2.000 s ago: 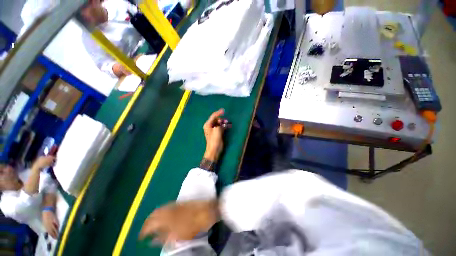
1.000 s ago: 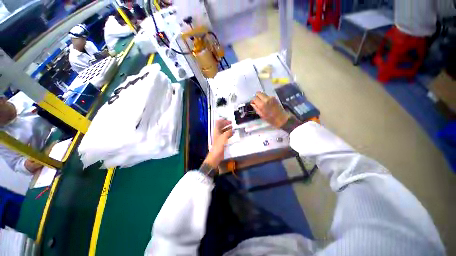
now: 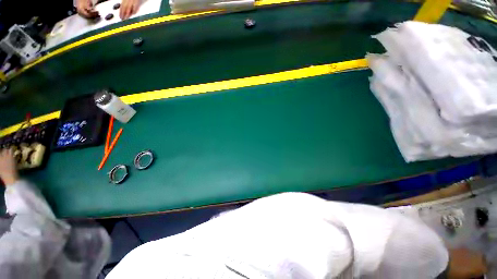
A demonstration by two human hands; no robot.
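Two open ring parts, dark and silvery, lie side by side on the green belt, one left (image 3: 118, 174) and one right (image 3: 144, 159). My white sleeve runs along the bottom to the lower right. A blurred part of what looks like my left hand (image 3: 466, 264) shows there, cut off at the edge; its fingers and any hold are hidden. Beside it is part of the pale machine bed, with a small silver pile (image 3: 452, 218) and a small black pile (image 3: 482, 216). My right hand is not in view.
A floppy white wrapped stack (image 3: 430, 98) lies on the belt at right. At left are orange sticks (image 3: 111, 147), a white bottle (image 3: 122, 110), a black tray of blue parts (image 3: 82, 125) and a neighbour's hand (image 3: 7, 166) at a cream-piece rack (image 3: 31, 155). Another person's hands show top left.
The view has swung left from the machine to the belt. The rings, bottle and sticks now show; the machine is mostly out of view. Both hands were on the machine bed before.
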